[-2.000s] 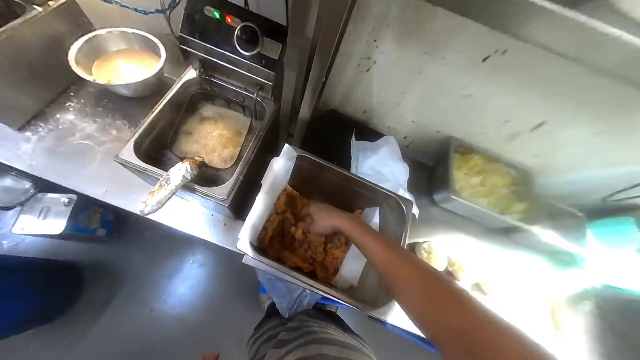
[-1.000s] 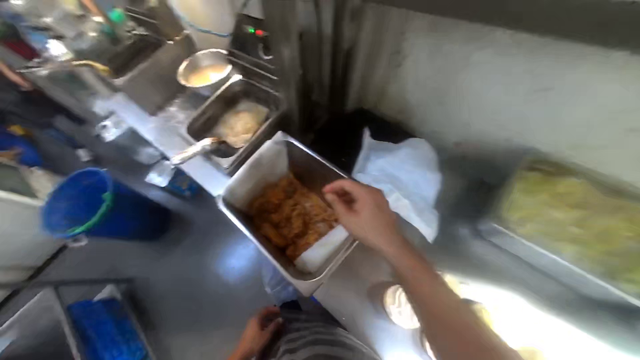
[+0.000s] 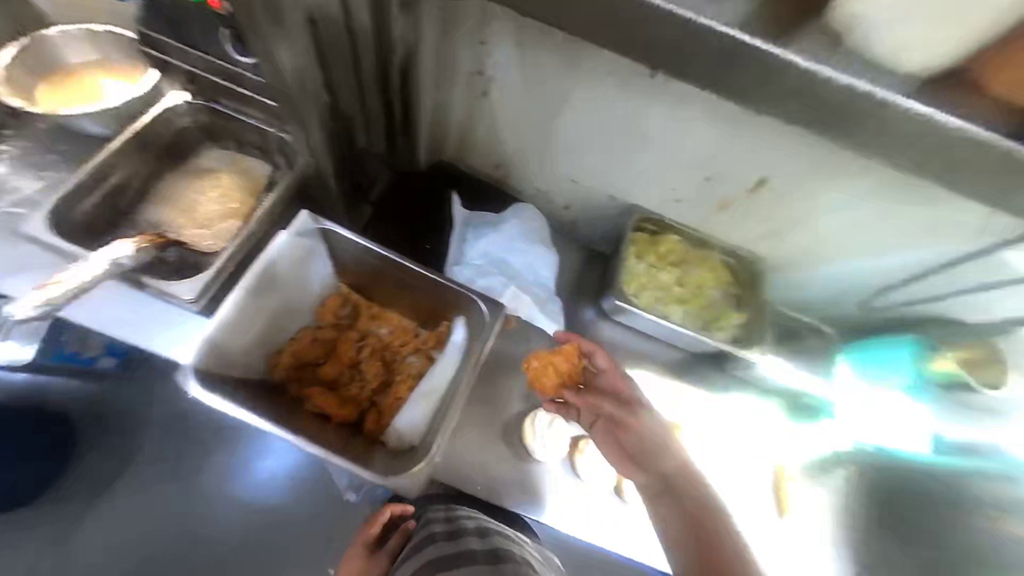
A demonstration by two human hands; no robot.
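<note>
My right hand (image 3: 612, 404) holds a piece of breaded fried food (image 3: 554, 370) between thumb and fingers, over the steel counter to the right of a deep metal pan. That pan (image 3: 488, 336), lined with white paper, holds many similar orange-brown fried pieces (image 3: 360, 360). Just below the held piece, small pale round items, perhaps buns (image 3: 547, 434), lie on the counter in bright glare. Low in the view, beside the striped clothing, is my left hand (image 3: 382, 538), fingers curled, with nothing seen in it.
A fryer (image 3: 172, 184) with bubbling oil and a foil-wrapped handle (image 3: 88, 276) stands left, near a metal bowl (image 3: 80, 72) of pale liquid. Behind are white paper (image 3: 508, 256) and a pan of chopped pale-green vegetable (image 3: 680, 280). A metal shelf (image 3: 768, 96) crosses overhead.
My right hand was in the pan among the fried pieces, then above it; now it is out to the right, holding one piece. The view has swung left and back.
</note>
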